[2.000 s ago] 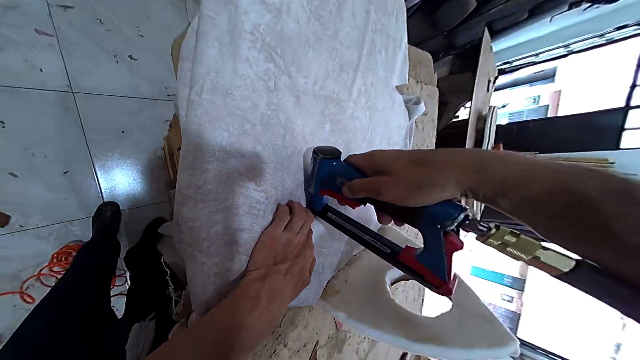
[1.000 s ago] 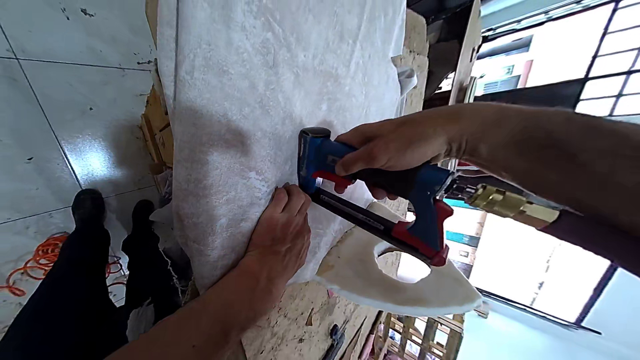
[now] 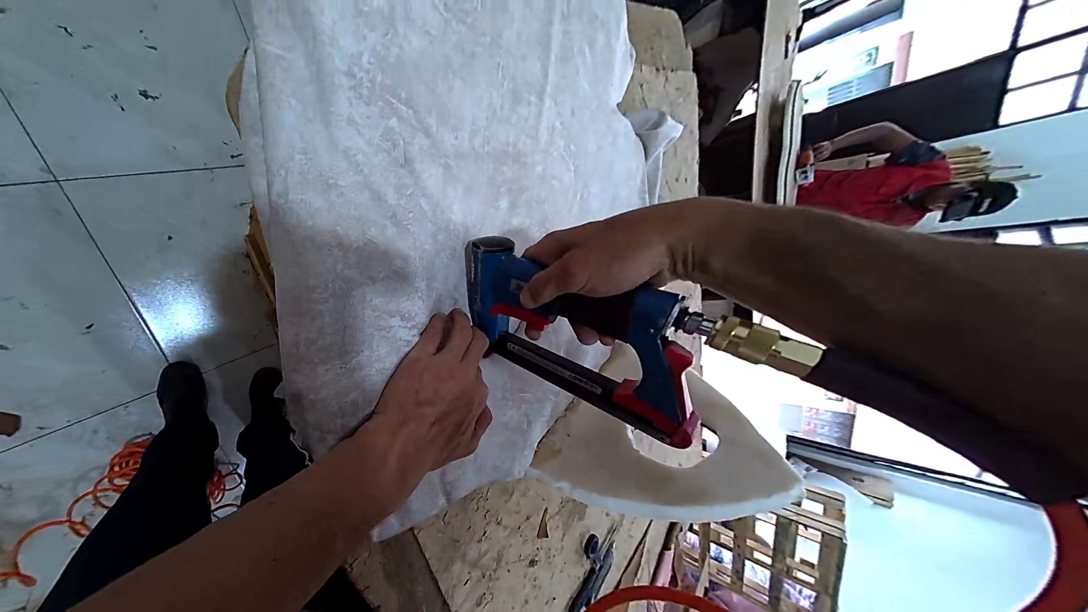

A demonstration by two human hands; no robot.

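My right hand (image 3: 595, 268) is closed around the grip of a blue and red pneumatic staple gun (image 3: 501, 280), its thumb on the upper body near the red trigger. The nose of the gun meets pale, mottled upholstery fabric (image 3: 459, 144) draped over a padded piece. Beside the nose, my left hand (image 3: 438, 391) presses the fabric with its fingertips, thumb tucked to the side. A brass air coupler (image 3: 761, 344) joins the gun to a hose. Past the magazine lies a cream foam piece (image 3: 663, 489) with a rounded opening. The staple tip is hidden.
Under the fabric is a particleboard table top (image 3: 501, 527). A dark-handled tool (image 3: 595, 565) lies at its lower edge. Orange coiled hose (image 3: 123, 463) is on the tiled floor near my feet. A person in a red shirt (image 3: 875, 191) is at the upper right. A wooden pallet (image 3: 765, 544) stands lower right.
The person in red has come into view at the upper right. Both hands and the staple gun stay close together on the fabric, with little plain movement.
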